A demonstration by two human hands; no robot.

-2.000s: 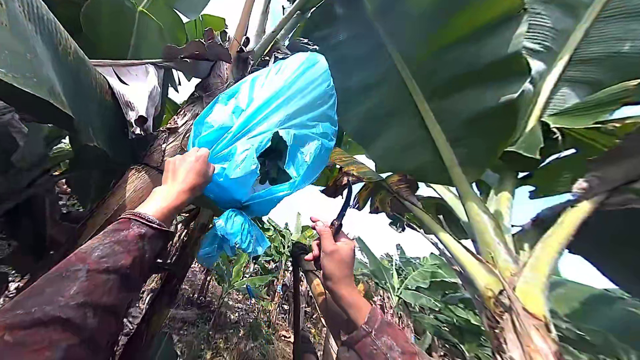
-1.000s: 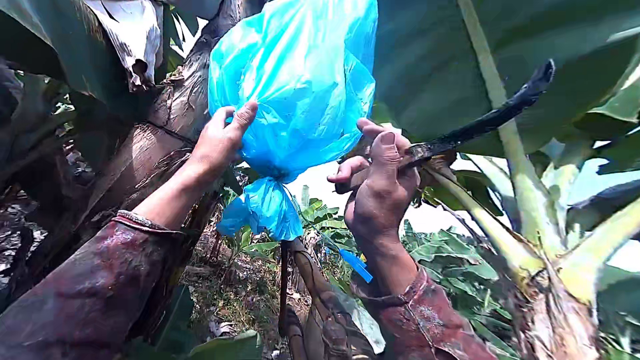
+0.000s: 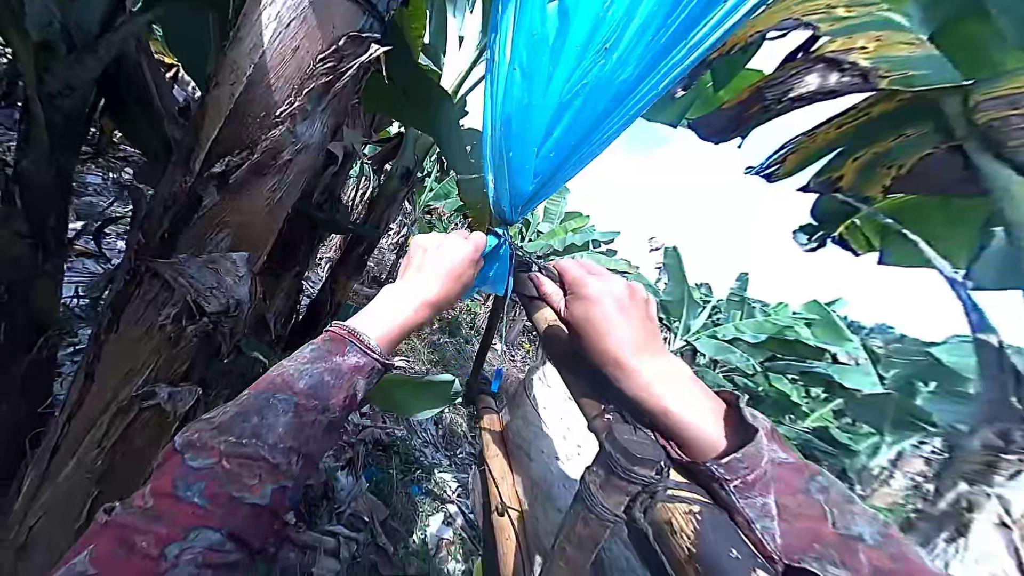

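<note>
A blue plastic bag (image 3: pixel 576 96) hangs from the top centre, gathered to a narrow neck with a tie around it. Just left of the neck, my left hand (image 3: pixel 444 268) has its fingers closed on the bag's loose lower end (image 3: pixel 496 264). My right hand (image 3: pixel 604 308) is right of the neck, thumb and fingers bent against a dark, thin thing by the top of a wooden pole (image 3: pixel 544 312); whether it holds the curved knife cannot be told. A thin string hangs below the neck, with a small blue tag (image 3: pixel 498 379) near it.
A banana plant's trunk (image 3: pixel 232 184) leans at the left. Below my hands stand bamboo or wooden poles, one pair lashed with cord (image 3: pixel 632 472). Partly dried banana leaves (image 3: pixel 888 128) hang at the upper right, with more banana plants (image 3: pixel 800 352) behind. Dry leaves litter the ground.
Both hands have moved from the sides of the bag to its tied neck. The curved knife, seen in my right hand earlier, does not show clearly now. The view has come closer to the neck.
</note>
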